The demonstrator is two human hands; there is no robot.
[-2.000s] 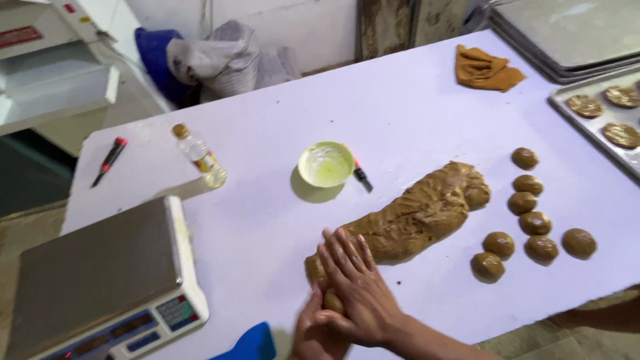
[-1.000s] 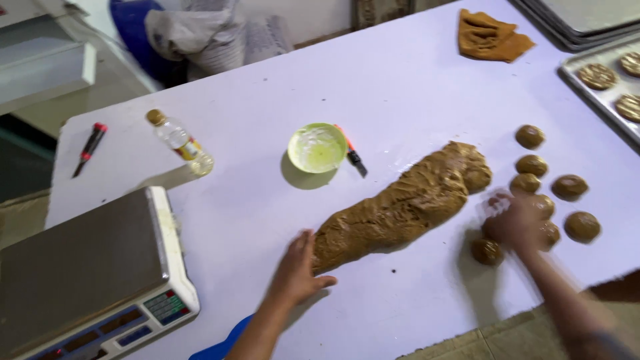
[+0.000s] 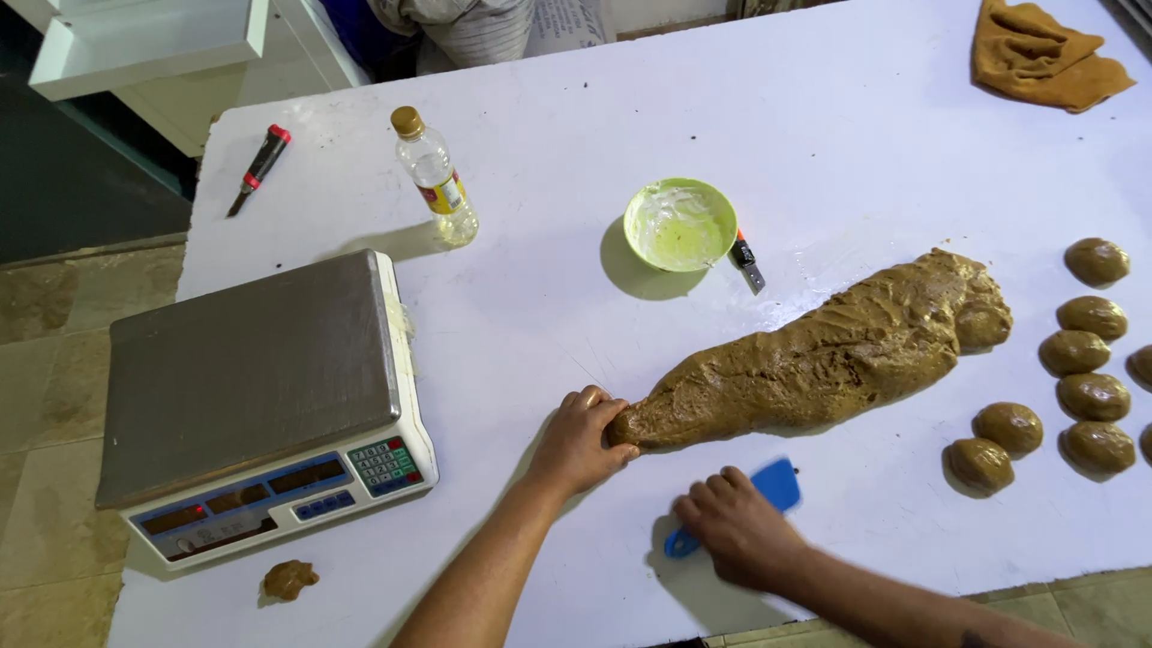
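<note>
A long mass of brown dough (image 3: 810,360) lies diagonally on the white table. My left hand (image 3: 580,441) grips its narrow left end between fingers and thumb. Just below the dough, my right hand (image 3: 738,526) is closed on a blue plastic dough scraper (image 3: 776,484). Several rounded dough balls (image 3: 1093,396) sit at the right. Behind the dough stands a green bowl (image 3: 679,225) with a whitish smear inside, and a utility knife (image 3: 747,261) lies against its right side. At the left is a digital scale (image 3: 256,378) with a bare metal plate.
A small dough scrap (image 3: 289,580) lies in front of the scale. A clear plastic bottle (image 3: 436,177) with a gold cap and a red-and-black knife (image 3: 258,171) are at the back left. A crumpled brown cloth (image 3: 1044,54) rests at the back right. Sacks (image 3: 486,31) stand beyond the table's far edge.
My right hand has moved left from the dough balls and taken hold of the blue scraper. My left hand, flat beside the dough's end a second ago, now grips that end.
</note>
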